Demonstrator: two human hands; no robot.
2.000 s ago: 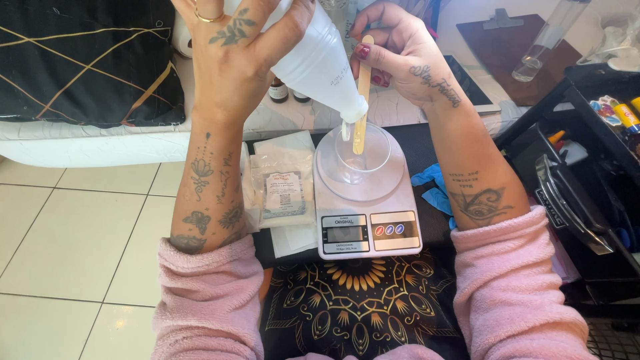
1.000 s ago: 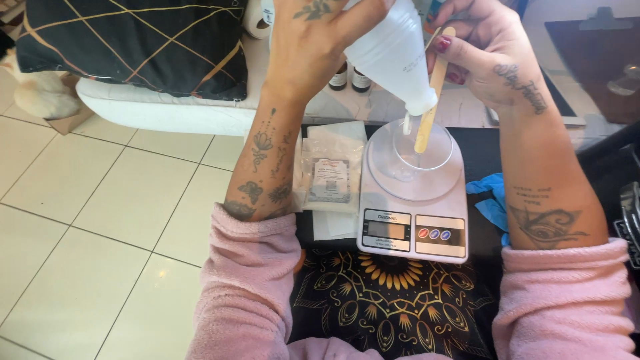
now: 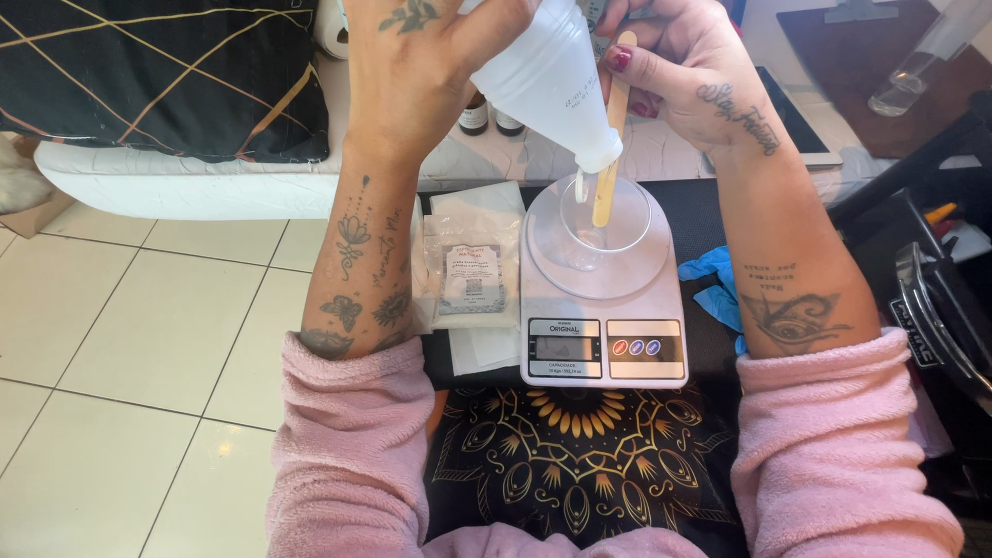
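My left hand grips a translucent white plastic bottle, tipped with its mouth down over a small clear glass bowl. Its open cap hangs from the neck. Between the fingers of my right hand is a flat wooden stick, slanting down beside the bottle mouth with its lower end inside the bowl. The bowl stands on the round platform of a white digital kitchen scale. Whether liquid is flowing is hard to tell. A clear plastic bag of pale powder with a label lies left of the scale.
Crumpled blue gloves lie right of the scale. Small dark bottles and a tablet are behind. At the back right are a brown clipboard and a clear tube. A black cushion lies at the back left, a black rack at the right.
The view has shifted and tilted. Both hands keep hold of the bottle and the stick over the bowl; the stick's lower end now reaches further into the bowl than two seconds ago.
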